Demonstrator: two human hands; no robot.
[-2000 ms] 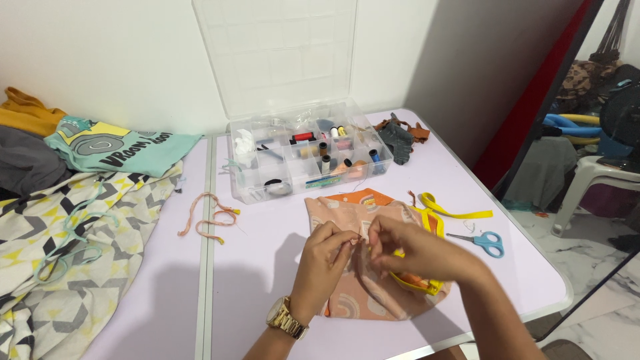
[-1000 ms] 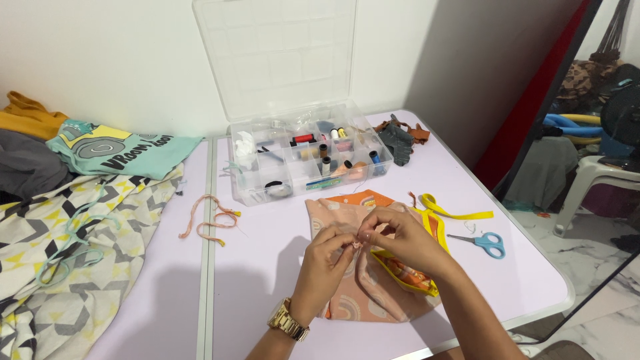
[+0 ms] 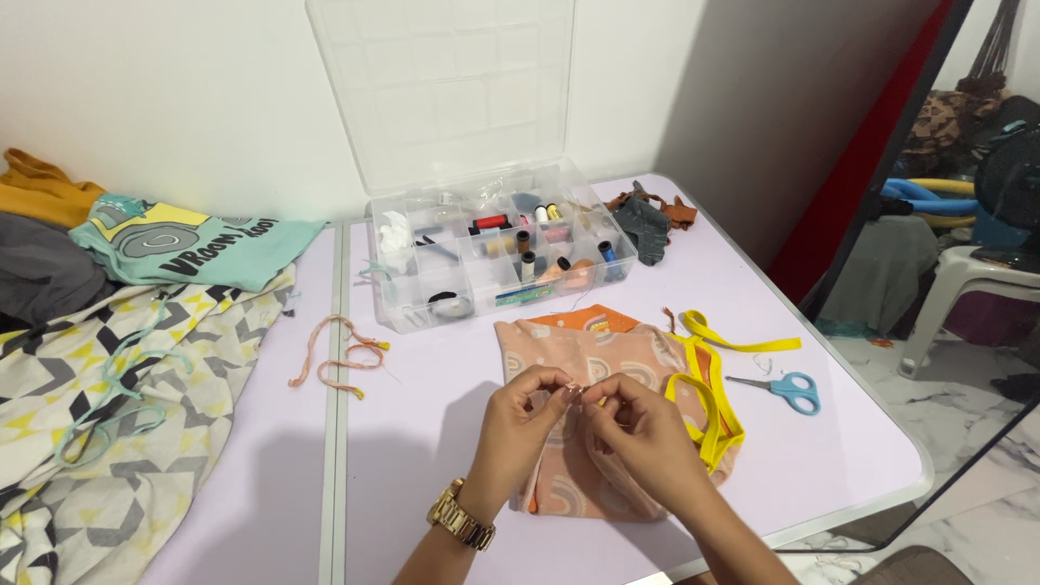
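Observation:
A peach fabric piece with a rainbow print [image 3: 642, 370] and yellow binding [image 3: 715, 414] lies on the table below both hands. My left hand [image 3: 524, 426], with a gold watch [image 3: 461, 516] at its wrist, pinches a small raised bit of the fabric. My right hand [image 3: 642, 431] meets it fingertip to fingertip, pinching at the same spot; whether a needle or thread is between the fingers cannot be told. Blue-handled scissors [image 3: 792, 392] lie to the right, blades parted a little or shut, too small to tell.
An open clear plastic organizer [image 3: 504, 301] holding thread spools stands behind the fabric. Dark and brown cloth scraps [image 3: 646, 227] lie beside it. A twisted peach cord [image 3: 305, 357] rests left of centre. Patterned cloth [image 3: 195, 406] and a teal printed garment [image 3: 203, 252] cover the left side.
The right hand was apart from the left two seconds ago; its fingertips now meet the left's. The fabric and yellow binding have shifted a little beneath the hands.

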